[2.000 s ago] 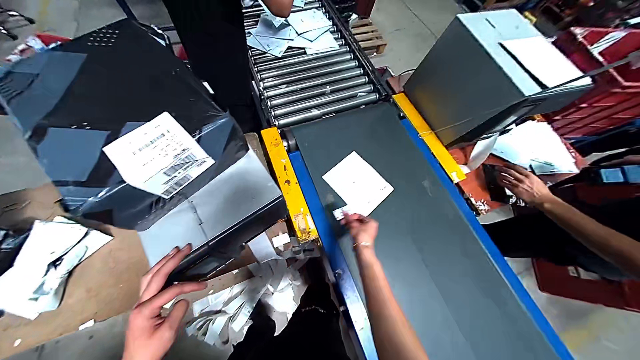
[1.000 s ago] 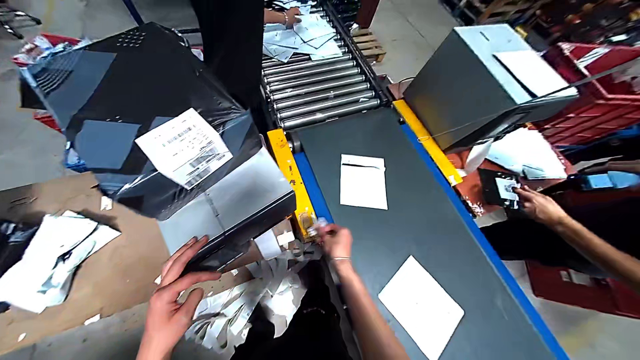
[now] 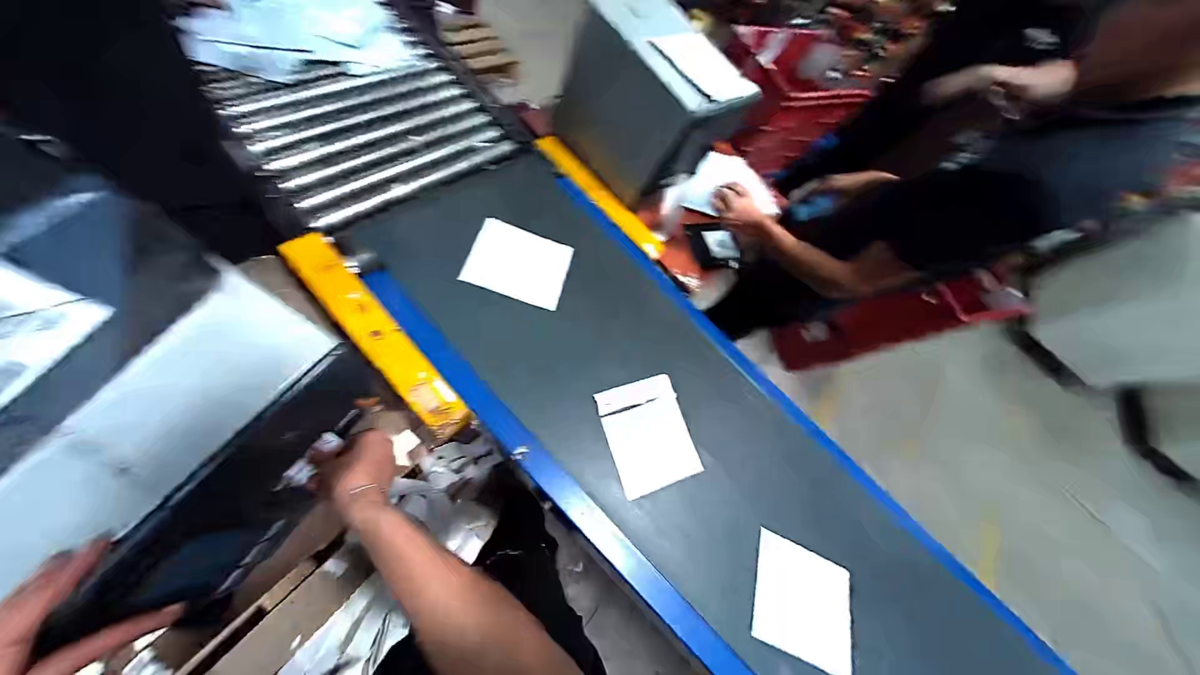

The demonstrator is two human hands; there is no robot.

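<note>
My left hand point(image 3: 80, 609) is at the lower left, fingers spread against the lower edge of a large box wrapped in dark plastic point(image 3: 234, 469). White sheets with print lie on the box top, partly out of view. Beside the box front, my right hand point(image 3: 356, 469) is closed on a small object, blurred, with a white part and a dark tip; its kind cannot be told. Right of my right arm runs a dark conveyor belt point(image 3: 562, 375) bearing several flat white pieces, one point(image 3: 517, 264) near the rollers and one with a flap point(image 3: 649, 436) mid-belt.
A yellow guard point(image 3: 375, 328) and blue rail edge the belt. Metal rollers point(image 3: 366, 141) with white envelopes stand at its far end. A grey box point(image 3: 647, 94) is beyond the right rail. Co-workers' hands point(image 3: 741, 208) handle white and dark items by red crates. Paper strips lie below my right arm.
The view has swung to the right. My right hand, over the belt two seconds ago, is now beside the wrapped box. Another white piece now lies on the belt near the rollers.
</note>
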